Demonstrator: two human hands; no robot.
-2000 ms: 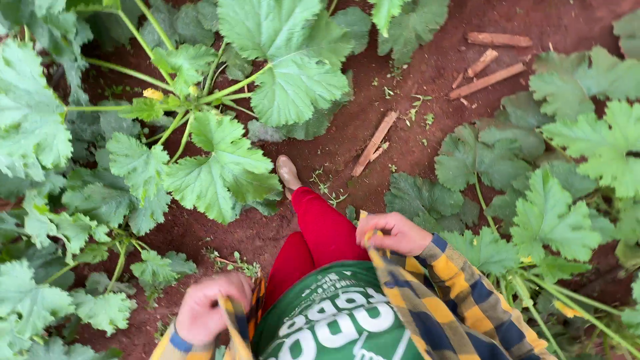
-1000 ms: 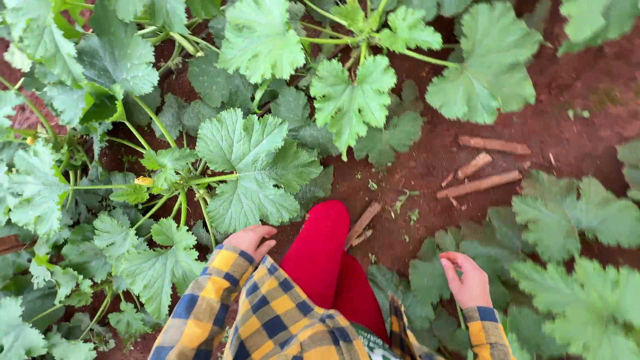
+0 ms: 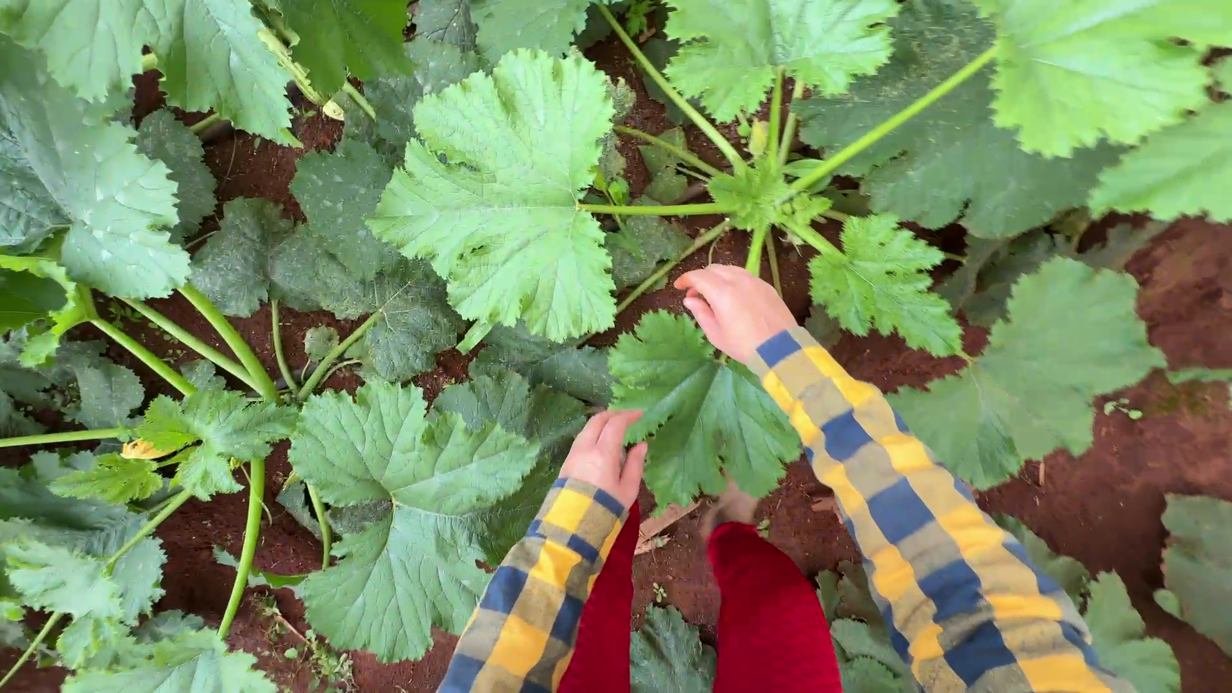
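Note:
My left hand [image 3: 608,456] is at the left edge of a broad green squash leaf [image 3: 707,404], its fingers apart; whether it touches the leaf is unclear. Above that leaf reaches my right hand [image 3: 736,306], fingers slightly curled and nothing seen in them, just below the crown of a squash plant [image 3: 756,192]. Thick green stalks spread from this crown. A large lobed leaf [image 3: 520,202] spreads to the upper left of my hands. Both forearms wear yellow and blue checked sleeves.
Another squash plant [image 3: 258,385] with a yellow-orange blossom [image 3: 142,449] grows on the left. Reddish-brown soil [image 3: 1097,491] shows at the right. My legs in red trousers [image 3: 770,606] are below, a piece of wood [image 3: 666,525] lying near them. More leaves [image 3: 1030,366] overhang the soil.
Two seconds ago both hands were at the checked shirt's front; now they reach forward among the squash leaves. The view has shifted to the plants.

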